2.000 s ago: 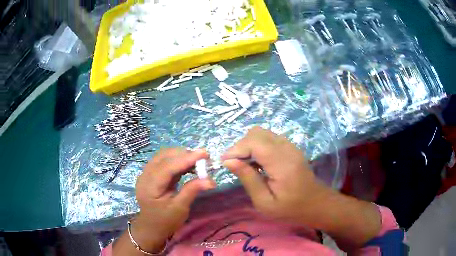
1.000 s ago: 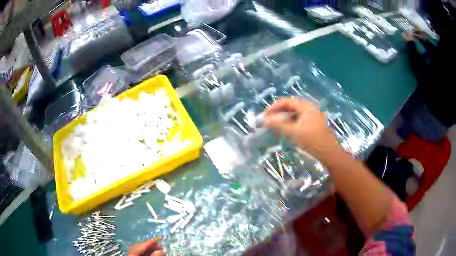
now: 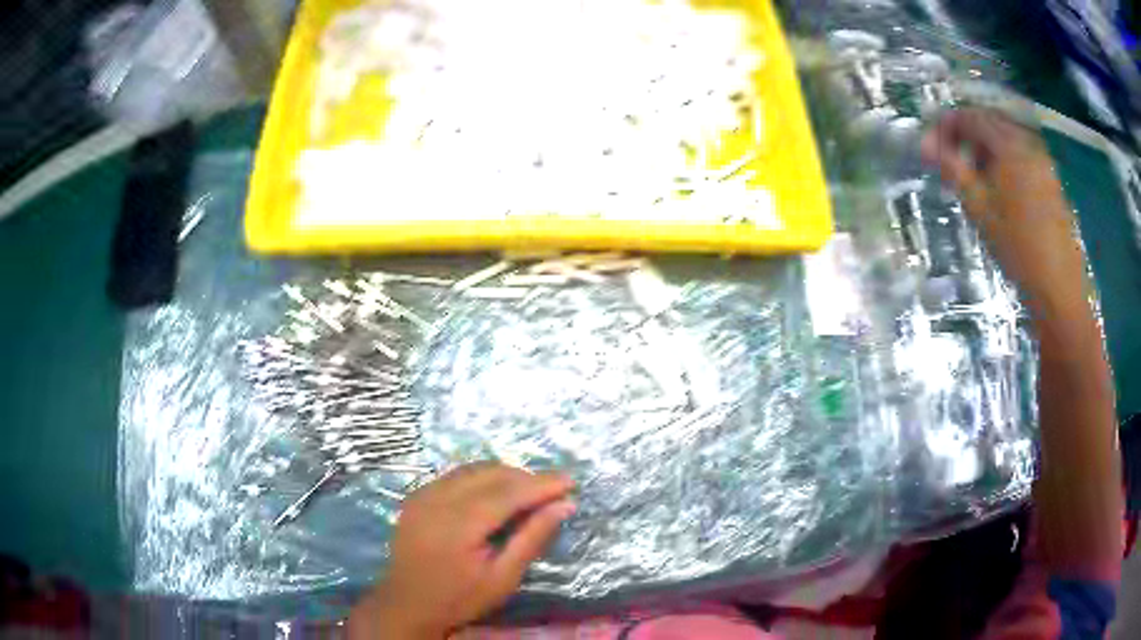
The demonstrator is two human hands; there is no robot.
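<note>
My left hand is over the crinkled clear sheet near the table's front edge, thumb and forefinger close together; I cannot make out anything between them. My right hand is blurred, over the clear blister trays at the right; whether it holds a piece cannot be told. White T-shaped pieces lie in the tray pockets beside it. A pile of metal rods lies left of centre. White sleeves and a white head lie blurred below the yellow tray.
The large yellow tray full of white parts stands at the back centre. A white card lies right of it, with a green bit below. A dark flat rectangular object lies at far left. A translucent bag-like item is behind it.
The view has swung back left from the trays. My right hand, at the white piece with my left hand two seconds ago, is now over the trays. My left hand stays near the front edge.
</note>
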